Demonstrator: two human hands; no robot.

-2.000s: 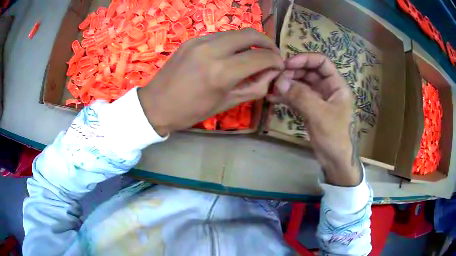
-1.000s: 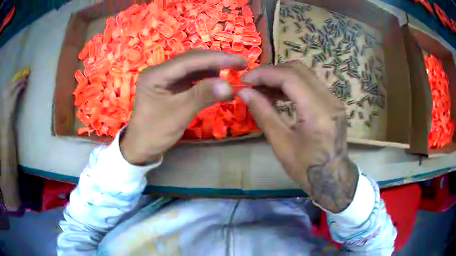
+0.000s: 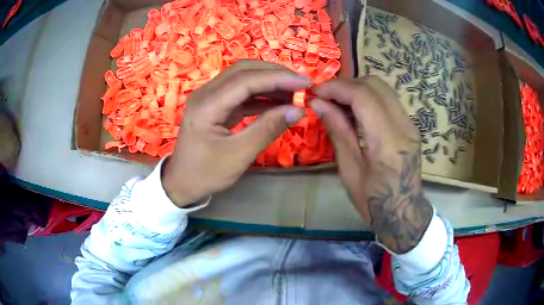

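Note:
My left hand (image 3: 221,128) holds a small orange plastic piece (image 3: 299,98) between thumb and index finger, above the right part of the large parts carton (image 3: 89,113). My right hand (image 3: 376,137) has its thumb and index fingertips pinched together at the right side of the same piece. Whether a spring is between the fingertips cannot be told. The large carton is heaped with orange pieces (image 3: 173,65). To its right, the spring carton (image 3: 459,181) holds many small grey metal springs (image 3: 423,119) scattered on its tan bottom.
A smaller carton of orange pieces (image 3: 531,140) stands at the far right. The pale worktable (image 3: 262,199) has a green front edge. Orange parts lie on the dark belt at the upper right. Red stools (image 3: 477,262) are below the table. Part of a dark rounded shape shows at the left edge.
Both hands moved from the border between the cartons to over the large carton, and the orange piece came into view between them. The other person's arm at the left has left the view.

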